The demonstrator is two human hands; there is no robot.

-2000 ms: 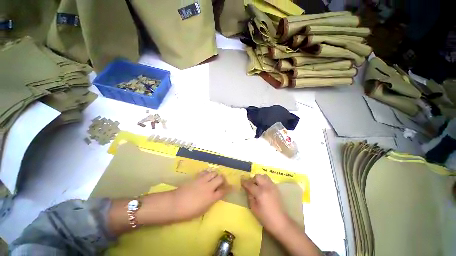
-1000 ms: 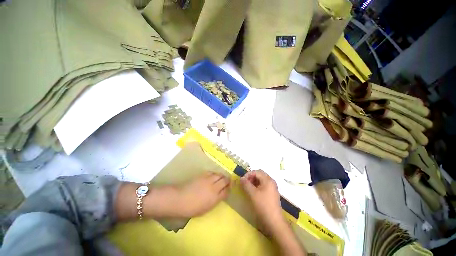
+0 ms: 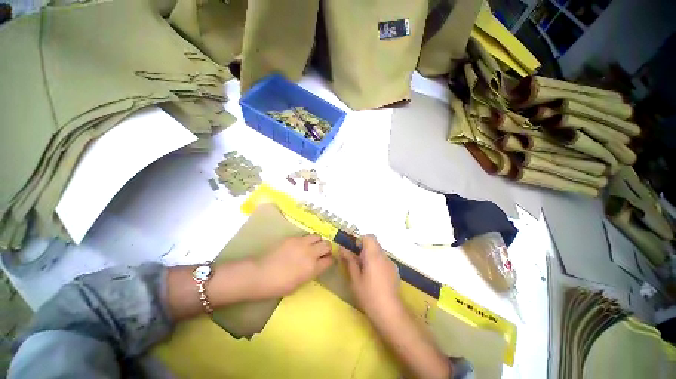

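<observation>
A khaki bag panel (image 3: pixel 252 229) with a yellow lining piece (image 3: pixel 319 340) over it lies in front of me. Along its far edge runs a yellow bar (image 3: pixel 474 309) with a black centre strip. My left hand (image 3: pixel 296 265) is bare, palm down, its curled fingertips at the panel's edge beside the bar. My right hand (image 3: pixel 373 277) is beside it, fingers bent at the black strip. Whatever lies between the fingertips is hidden. Small metal pieces (image 3: pixel 326 216) stand in a row along the bar's far side.
A blue bin (image 3: pixel 278 133) of metal pieces and a loose heap (image 3: pixel 237 174) lie beyond. A bottle (image 3: pixel 491 260) rests by a black cloth (image 3: pixel 480 220). Khaki panel stacks are left (image 3: pixel 111 111) and lower right (image 3: pixel 593 318). Folded bag bodies (image 3: pixel 556 148) and upright bags (image 3: pixel 363 66) are behind.
The view has turned, so the bar slants down to the right. The dark bottle-like object on the yellow piece no longer shows. My right fingers have moved from above the bar down onto its strip.
</observation>
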